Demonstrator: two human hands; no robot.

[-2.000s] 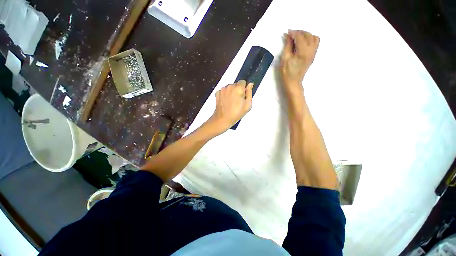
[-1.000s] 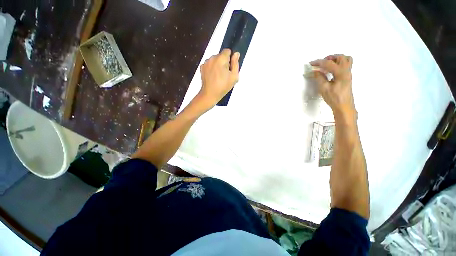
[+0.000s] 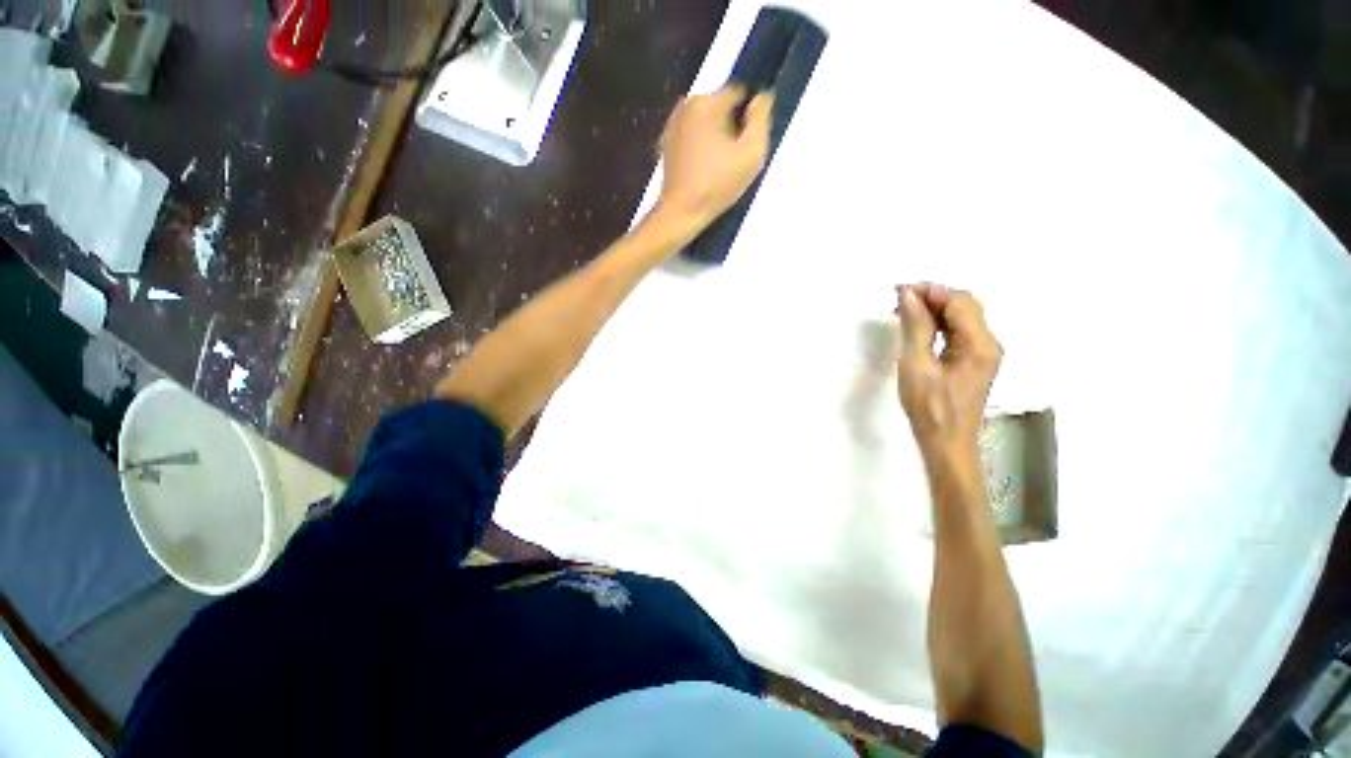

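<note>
The white fabric lay (image 3: 1141, 296) covers much of the table. A long black cutting weight (image 3: 781, 62) lies at the lay's left edge. My left hand (image 3: 714, 148) grips its middle, fingers over the top. My right hand (image 3: 948, 348) is raised over the lay, thumb and fingertips pinched together; a tiny something may be between them, too small to tell. A small open pin box (image 3: 1030, 477) stands on the lay beside my right wrist, partly hidden by the forearm, with a few pins showing.
A second pin box (image 3: 394, 282) stands on the dark table (image 3: 511, 237) beside a wooden strip (image 3: 319, 319). A silver-white plate (image 3: 496, 89) and red-handled tool (image 3: 299, 36) are at top left. A cream bucket (image 3: 208, 489) is below the table's left edge. White scraps (image 3: 89, 178) lie far left.
My right hand has moved from the upper lay down to near the pin box, fingertips still together. My left hand stays on the black weight. The whole view has shifted.
</note>
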